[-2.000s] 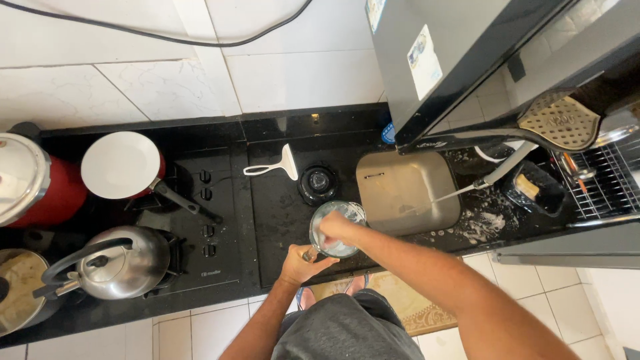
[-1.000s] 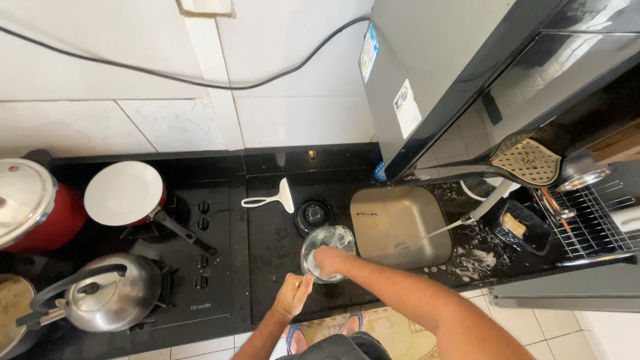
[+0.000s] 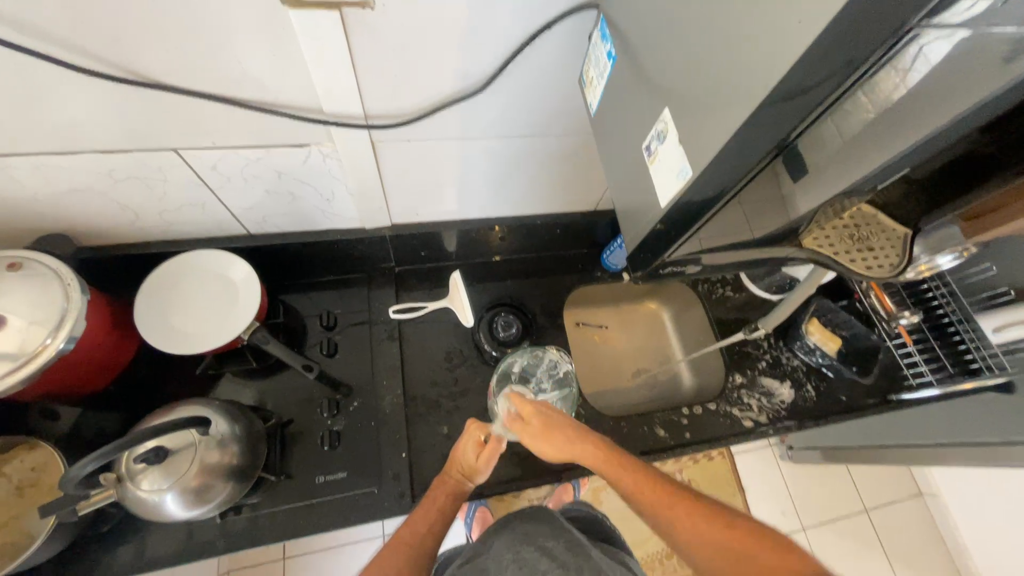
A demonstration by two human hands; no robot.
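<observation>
A round clear glass vessel (image 3: 548,376) with white suds lies over the black counter, left of the steel sink (image 3: 648,348). My left hand (image 3: 474,456) grips its near left side, seemingly at a handle. At the rim, my right hand (image 3: 540,424) presses a pale, soapy thing that looks like a sponge or cloth, mostly hidden by the fingers. Just behind the vessel sits a round black lid-like piece (image 3: 504,326). A white squeegee (image 3: 436,306) lies further back. Water runs from the faucet (image 3: 788,304) into the sink.
To the left, a cooktop holds a white frying pan (image 3: 198,302), a steel kettle (image 3: 192,460), a red pressure cooker (image 3: 96,344) and a pot (image 3: 28,504). Right of the sink are suds, a black container (image 3: 836,340) with a yellowish bar and a wire rack (image 3: 932,336). A black-handled perforated utensil (image 3: 860,240) juts in above.
My right hand has moved from inside the glass vessel to its near left rim, close to my left hand. The left hand still holds the vessel.
</observation>
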